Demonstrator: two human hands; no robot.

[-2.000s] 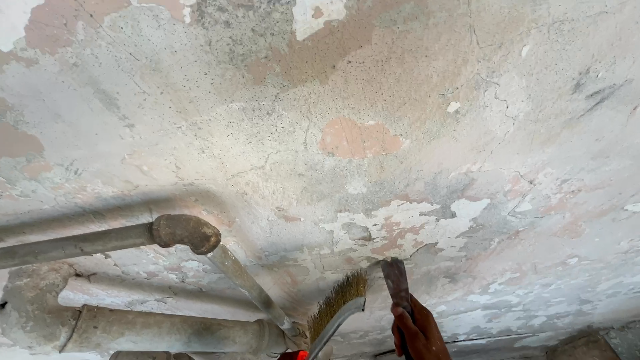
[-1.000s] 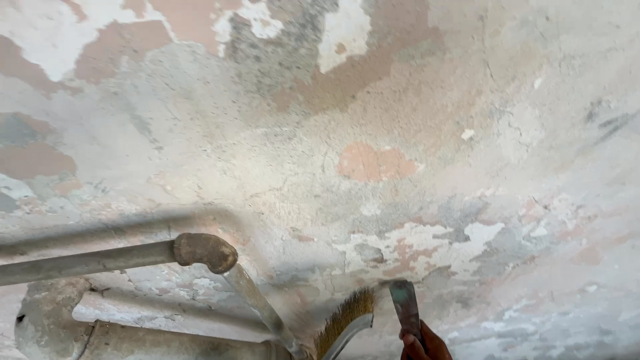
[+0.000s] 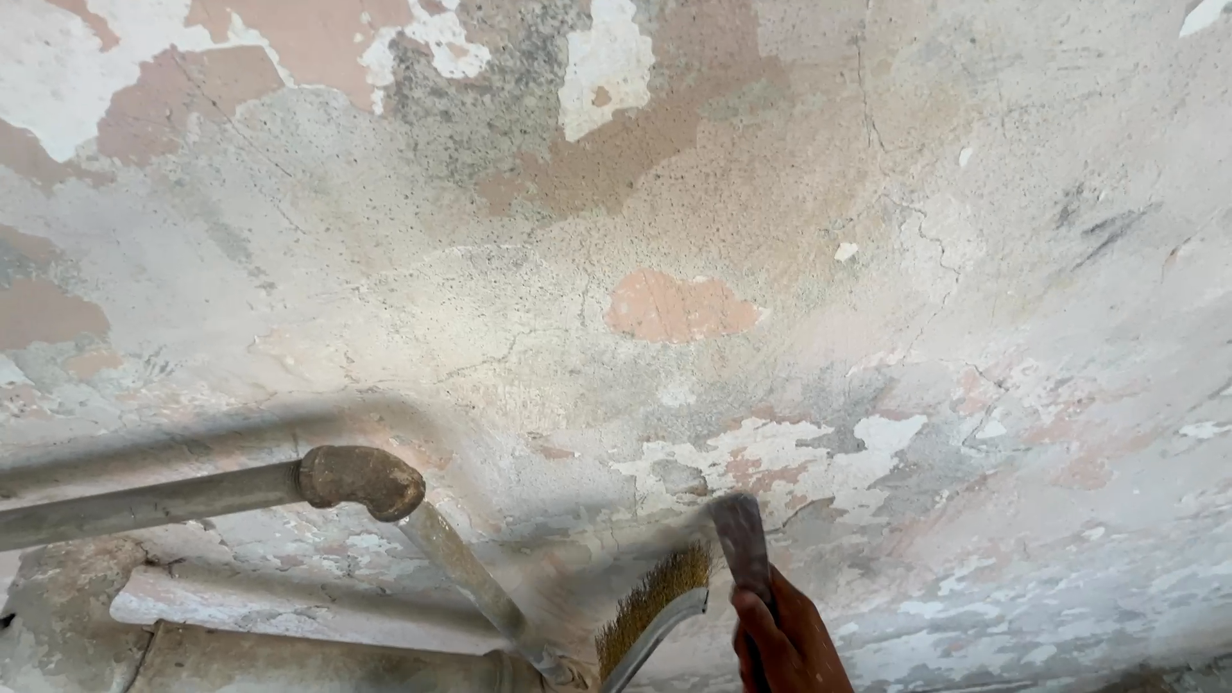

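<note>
My right hand (image 3: 784, 635), at the bottom right of centre, grips a scraper (image 3: 741, 539) whose broad end is turned up at the peeling painted surface (image 3: 770, 448). Just left of it, a wire brush (image 3: 659, 611) with brass-coloured bristles and a curved pale back rises from the lower edge. The brush's lower end and whatever holds it are out of view. My left hand cannot be seen. Flaking white, pink and grey paint surrounds the scraper's end.
A grey pipe (image 3: 154, 500) runs in from the left to a rusty elbow fitting (image 3: 363, 481). From there a second pipe (image 3: 472, 573) slants down towards the brush. A thicker pipe (image 3: 318, 662) lies along the lower left. Cracks and bare patches mark the surface above.
The view has shifted somewhat. The scraper and the wire brush remain side by side near the bottom, and my right hand still grips the scraper.
</note>
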